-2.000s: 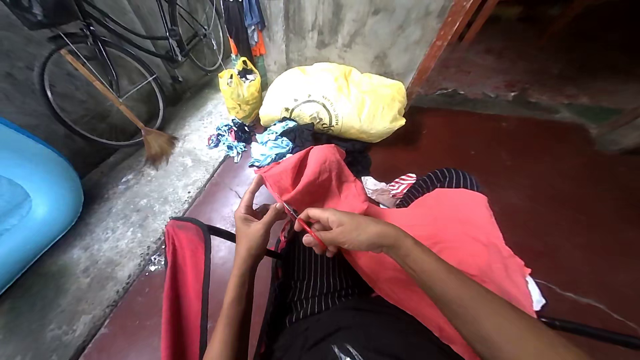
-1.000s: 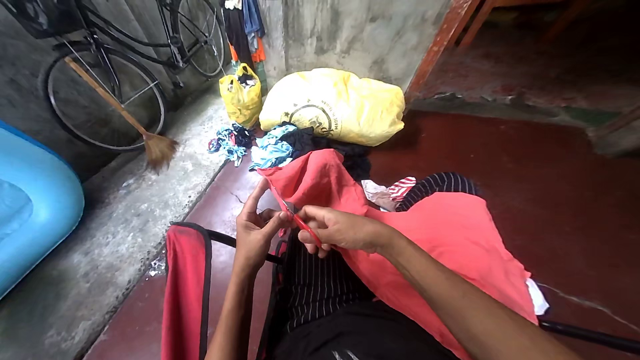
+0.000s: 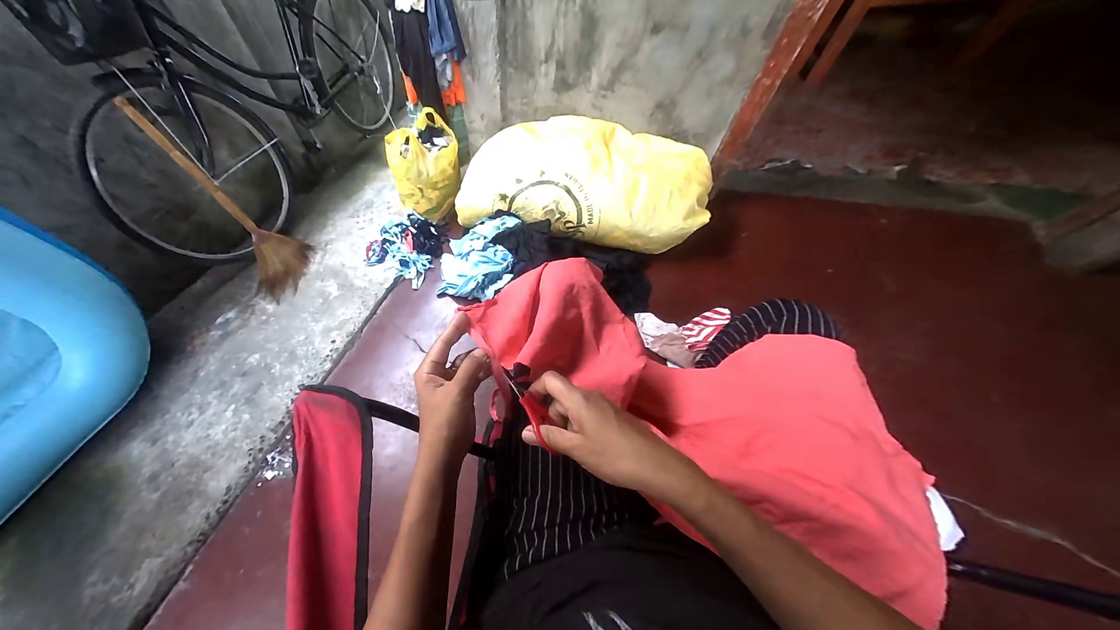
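Note:
A coral-red cloth (image 3: 770, 437) lies across my lap and legs, over black pinstriped trousers (image 3: 569, 499). My left hand (image 3: 451, 376) pinches the cloth's left edge between thumb and fingers. Red-handled scissors (image 3: 538, 420) are in my right hand (image 3: 591, 429), with fingers in the handle loops. Their blades point up and left at the cloth's edge, close to my left fingertips; the blade tips are partly hidden by the cloth.
Ahead lie a large yellow sack (image 3: 595, 184), a yellow plastic bag (image 3: 423, 166) and piles of blue-white (image 3: 477, 262) and black cloth. A broom (image 3: 280, 258), a bicycle (image 3: 184, 166) and a blue inflatable pool (image 3: 70, 367) are at the left. A red fabric chair part (image 3: 328, 507) stands beside my left arm.
The scissors' blades have shifted slightly at the cloth's edge, and my left fingers have spread a little along it. Both hands have otherwise stayed in about the same place.

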